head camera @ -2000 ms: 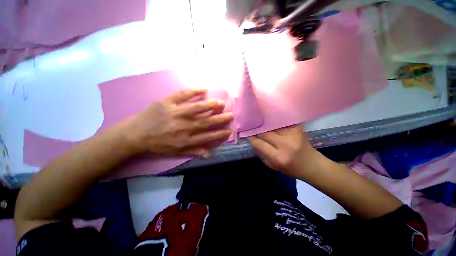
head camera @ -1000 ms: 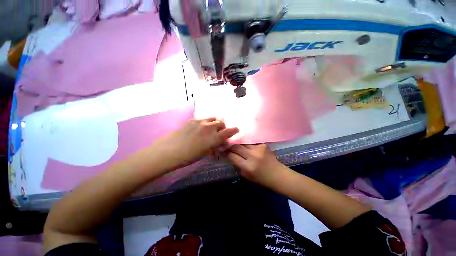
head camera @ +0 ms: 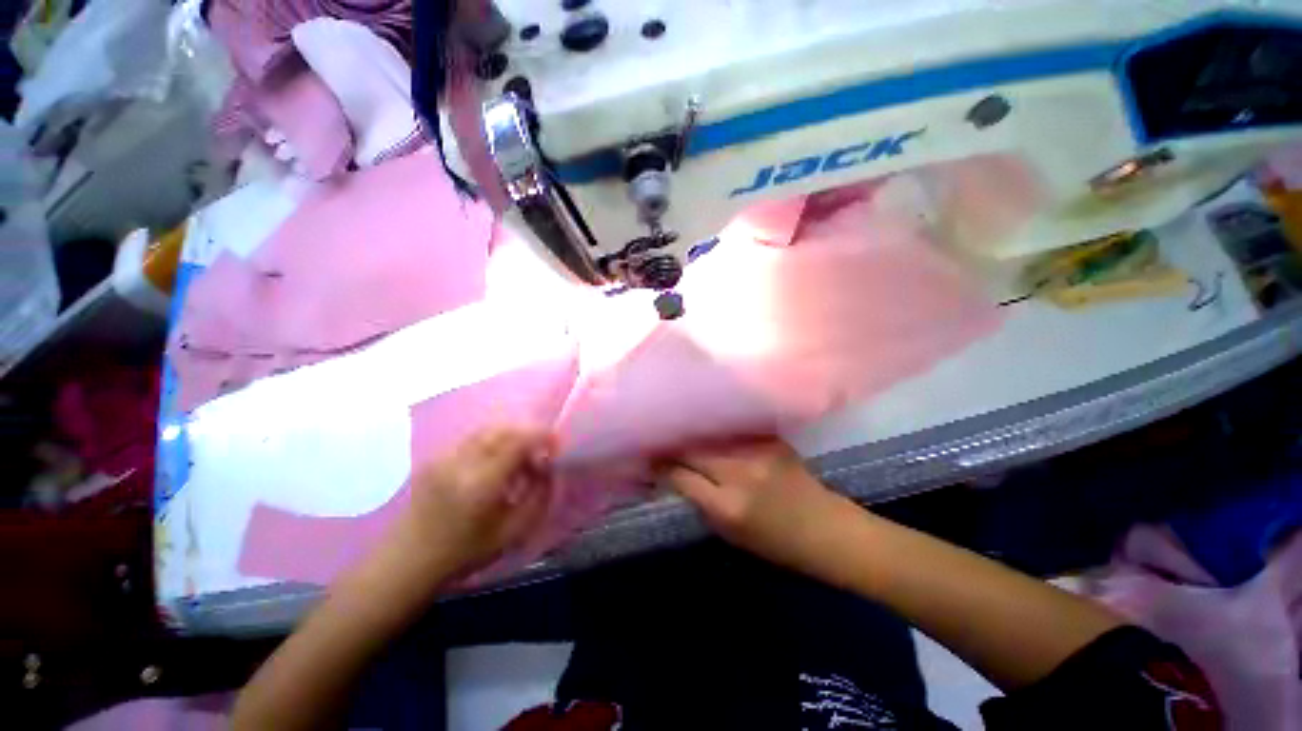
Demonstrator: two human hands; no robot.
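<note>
A pink garment panel [head camera: 323,538] with a curved cut-out lies on the white table, left of and below the needle area. My left hand [head camera: 483,493] pinches the edge of the pink fabric, slightly blurred. My right hand [head camera: 750,493] holds the raised, folded part of the fabric [head camera: 664,396] near the table's front edge, its fingertips partly under the cloth. The pink fabric runs from my hands up to the brightly lit needle area. The needle and presser foot are lost in the glare. More pink fabric [head camera: 900,307] lies right of the needle under the machine arm.
The white lockstitch machine head [head camera: 857,86] with a chrome guard [head camera: 531,179] stands behind. A stack of cut panels [head camera: 357,257] lies left of the needle, with fabric bundles [head camera: 321,86] behind. A yellowish item [head camera: 1099,267] lies at right. The grey table edge [head camera: 985,446] runs in front.
My left hand has moved left and down, away from my right hand. The fabric between them is now lifted and folded over. The camera view has shifted, showing more at the left.
</note>
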